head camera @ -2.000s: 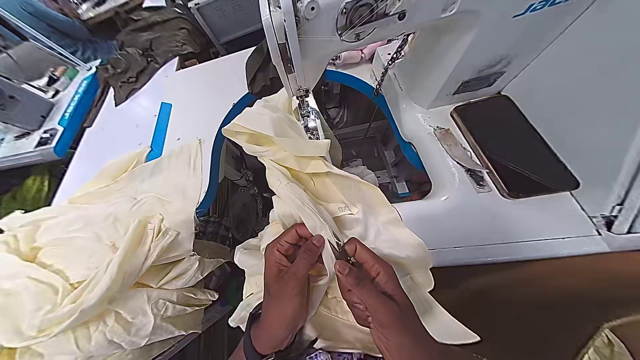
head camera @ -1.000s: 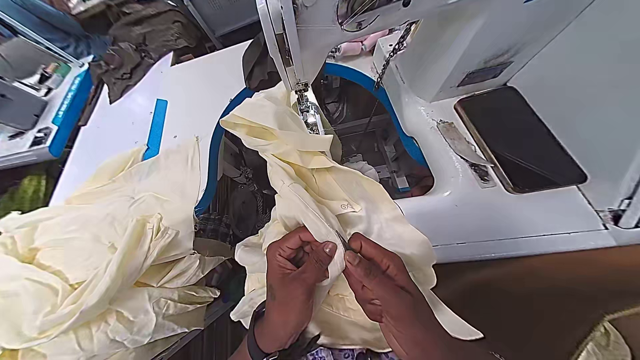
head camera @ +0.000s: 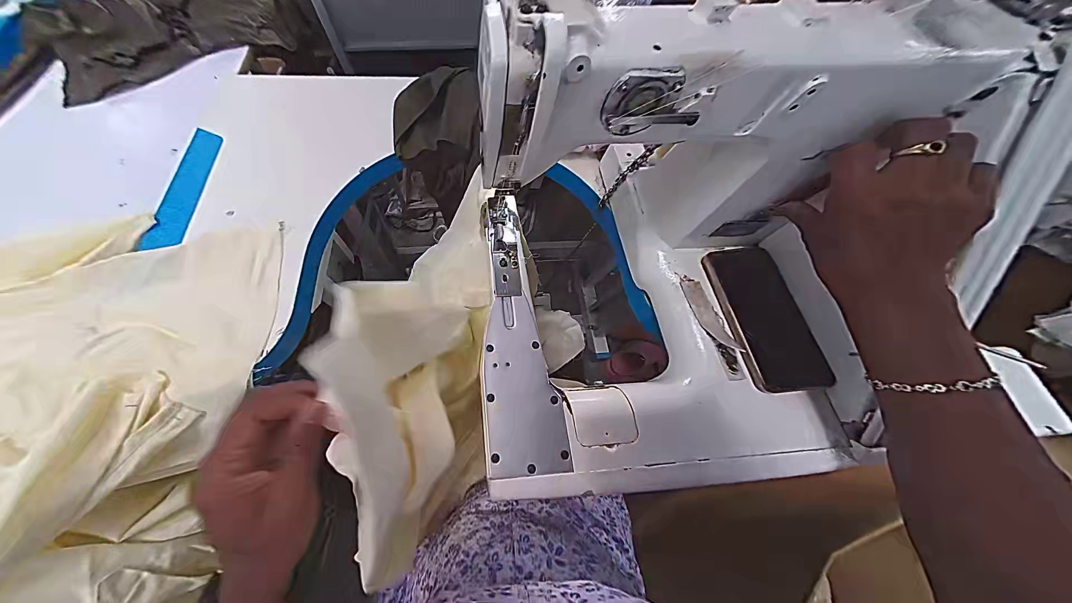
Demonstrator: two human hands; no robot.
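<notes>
A cream cloth piece (head camera: 402, 360) hangs to the left of the narrow free arm (head camera: 523, 368) of a white industrial sewing machine (head camera: 754, 92), its upper end under the presser foot (head camera: 504, 230). My left hand (head camera: 272, 477), blurred, pinches the cloth's left edge between thumb and fingers. My right hand (head camera: 909, 201), with a ring and a chain bracelet, rests against the right end of the machine head; its fingertips are partly hidden, and no held object shows in it. A smartphone (head camera: 770, 318) lies on the machine bed left of my right forearm.
A heap of cream cloth (head camera: 100, 377) covers the left of the table (head camera: 285, 126). Blue edging (head camera: 314, 260) borders the cutout around the free arm. Dark cloth (head camera: 435, 113) hangs behind the needle area. Small scissors or a similar metal tool (head camera: 708, 314) lie beside the phone.
My hands were together on the cream cloth; now they are apart, the right on the machine head, the left at the cloth's edge. The cloth has shifted left, baring the free arm. The view has moved.
</notes>
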